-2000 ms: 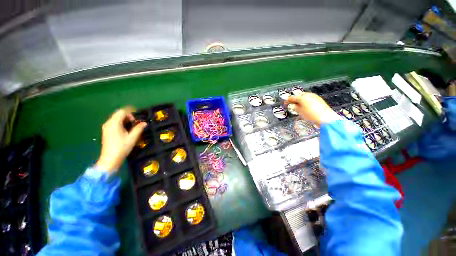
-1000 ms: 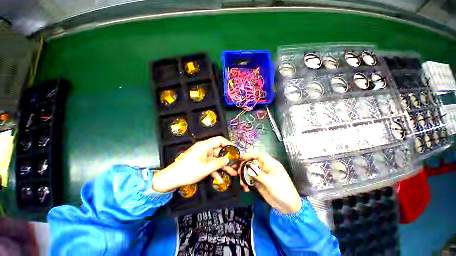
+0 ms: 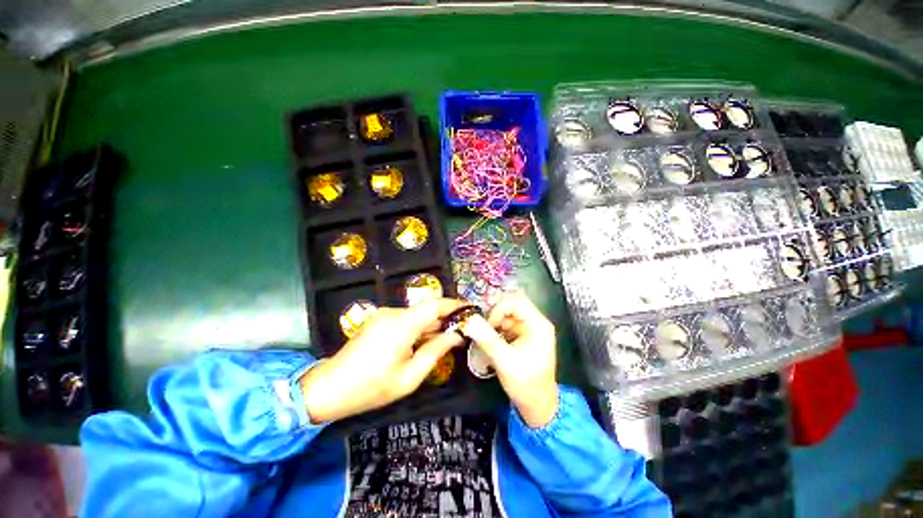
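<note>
My left hand holds a small round housing with a dark rim over the lower right of the black compartment tray. My right hand meets it there, thumb and finger at the housing. A silver-white round driver shows under my right hand's fingers, partly hidden. Gold-yellow housings sit in the tray's pockets; the top left pocket is empty. The lower pockets are partly covered by my left hand.
A blue bin of pink wires stands behind, loose wires and a pale stick before it. Clear blister trays lie right, a black pocket tray below, a red bin beyond. Another black tray lies far left.
Both hands have come together from the two trays. Since one second ago, the right hand's fingers have moved onto the housing, and the driver sits lower under that hand.
</note>
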